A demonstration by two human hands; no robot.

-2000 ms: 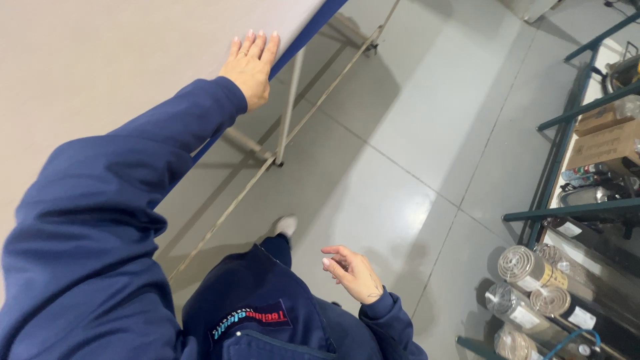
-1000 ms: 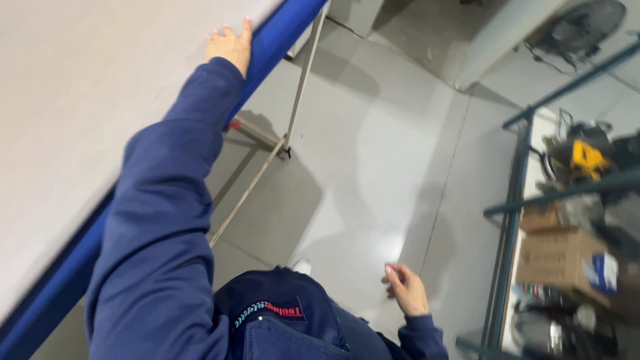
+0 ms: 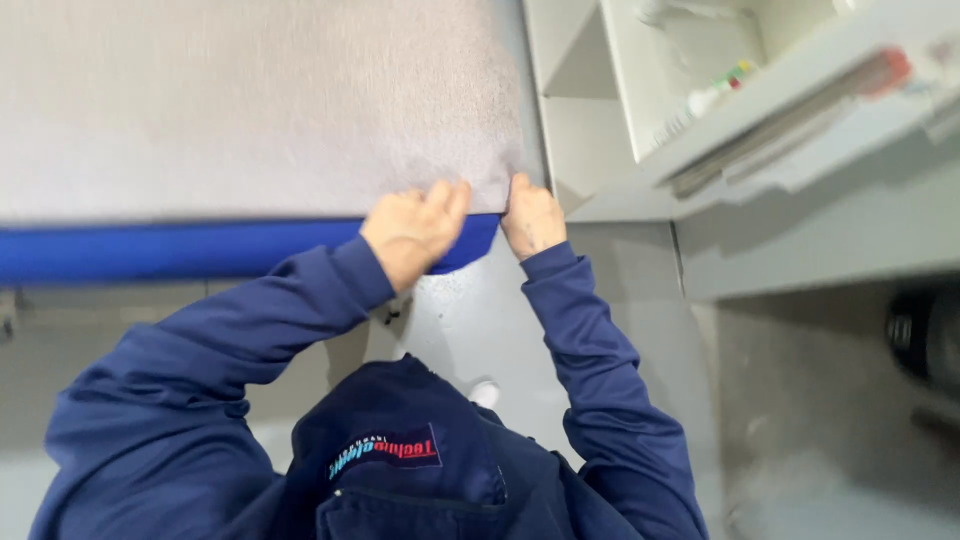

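Note:
A light grey-beige fabric sheet (image 3: 262, 112) covers the table, whose front side shows a blue edge (image 3: 165, 251). My left hand (image 3: 420, 229) lies on the sheet's front edge near the corner, fingers bent. At the corner itself, my right hand (image 3: 532, 214) has its fingertips closed on the edge of the sheet. The two hands are a short way apart. Fingertips of both are partly blurred, and what is under the left palm is hidden.
White shelving with open compartments (image 3: 589, 142) stands close beyond the table's right end, a small tube-like item (image 3: 709, 97) inside it. A dark round object (image 3: 926, 330) is at the far right. Grey floor (image 3: 465, 315) shows below the table corner.
My right hand has come up from beside my body to the sheet's corner. My left hand is now by that corner too. The view has turned and moved to the table's end.

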